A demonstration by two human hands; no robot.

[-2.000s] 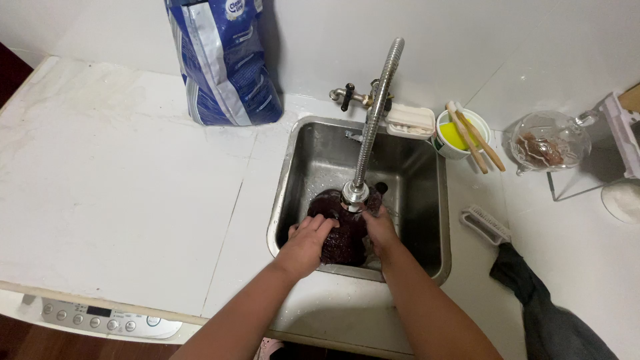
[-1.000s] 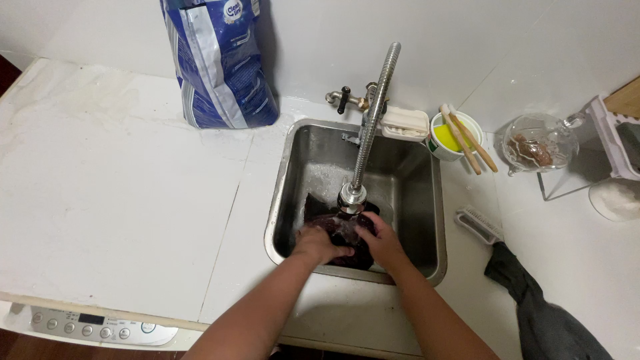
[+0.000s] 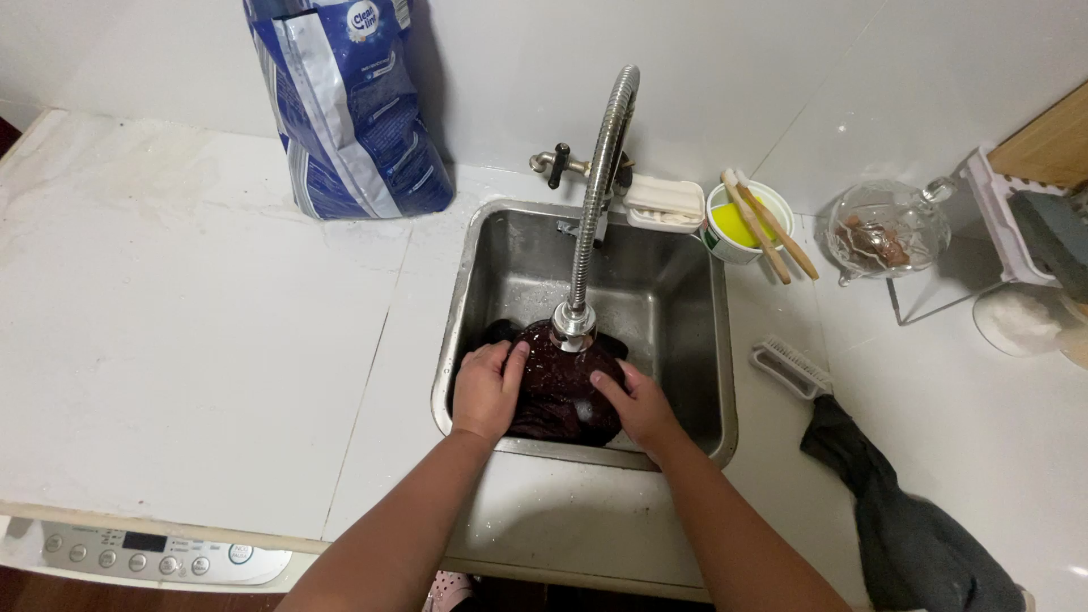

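Observation:
A wet, dark maroon cloth item (image 3: pixel 565 382) lies in the stainless steel sink (image 3: pixel 729 382), spread out beneath the spray head (image 3: pixel 573 323) of a flexible metal faucet (image 3: pixel 595 178). My left hand (image 3: pixel 491 387) grips its left edge, with the thumb on top. On the opposite edge, my right hand (image 3: pixel 633 399) holds the cloth between thumb and fingers. Darker fabric shows behind and beside it. The fingertips beneath the cloth are hidden.
Behind the sink stand a soap box (image 3: pixel 665 202) and a white tub (image 3: pixel 748 223) with two wooden-handled tools across it. A scrub brush (image 3: pixel 790 367), dark cloth (image 3: pixel 918 527) and glass dish (image 3: pixel 888 229) are at right. A blue detergent bag (image 3: pixel 365 119) stands at left.
My hands have moved apart to the two sides of the maroon cloth, which was bunched between them one second ago and now lies spread out under the spray head.

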